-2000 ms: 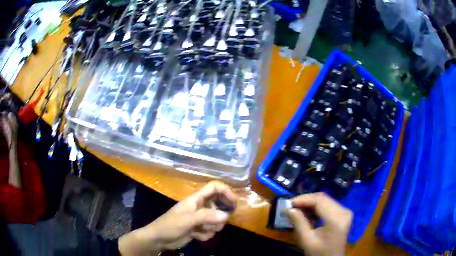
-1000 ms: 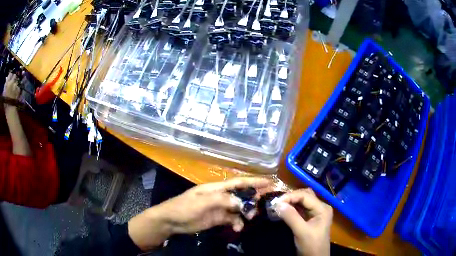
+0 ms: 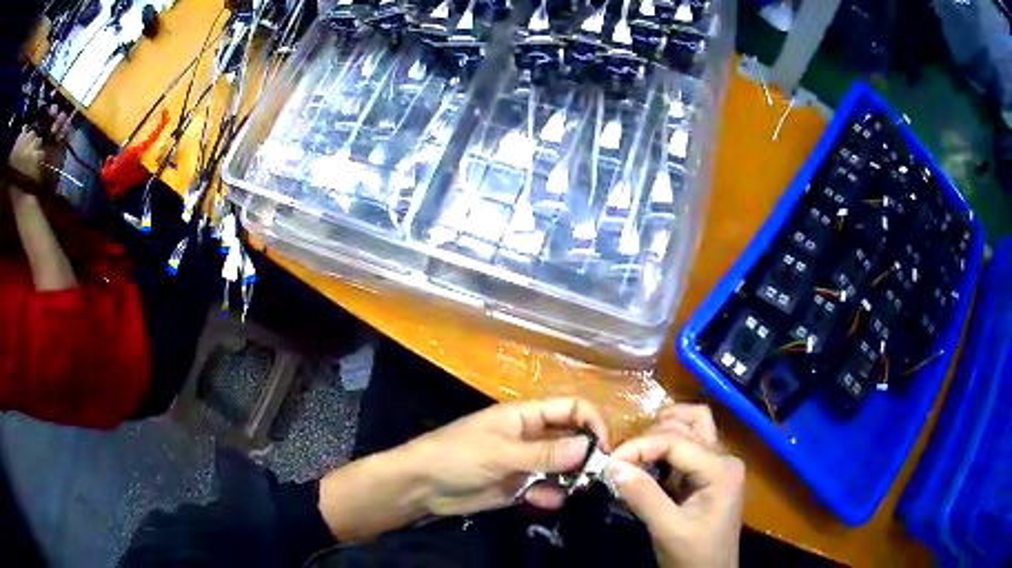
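Note:
My left hand (image 3: 488,460) holds a small black module (image 3: 579,457) between thumb and fingers, just in front of the bench's near edge. My right hand (image 3: 677,477) touches it from the right and pinches a small white tip (image 3: 599,464) against the module. The fingers hide much of both parts. A large clear blister tray (image 3: 466,291) lies ahead on the bench, with black cabled assemblies and thin pale leads in rows. A blue bin (image 3: 849,494) at the right holds many squarish black housings (image 3: 746,346), some with short coloured wires.
Stacked blue trays (image 3: 960,444) stand at the right edge. Loose cables (image 3: 231,255) hang over the left bench edge. At the left are a person's red sleeve (image 3: 72,333) and a red-handled tool (image 3: 139,158). A white work sheet (image 3: 94,50) lies far left.
The pale-faced black part at my right hand two seconds ago is no longer seen there. My hands have come together on the small module. The view has shifted, moving the tray and bin in the picture.

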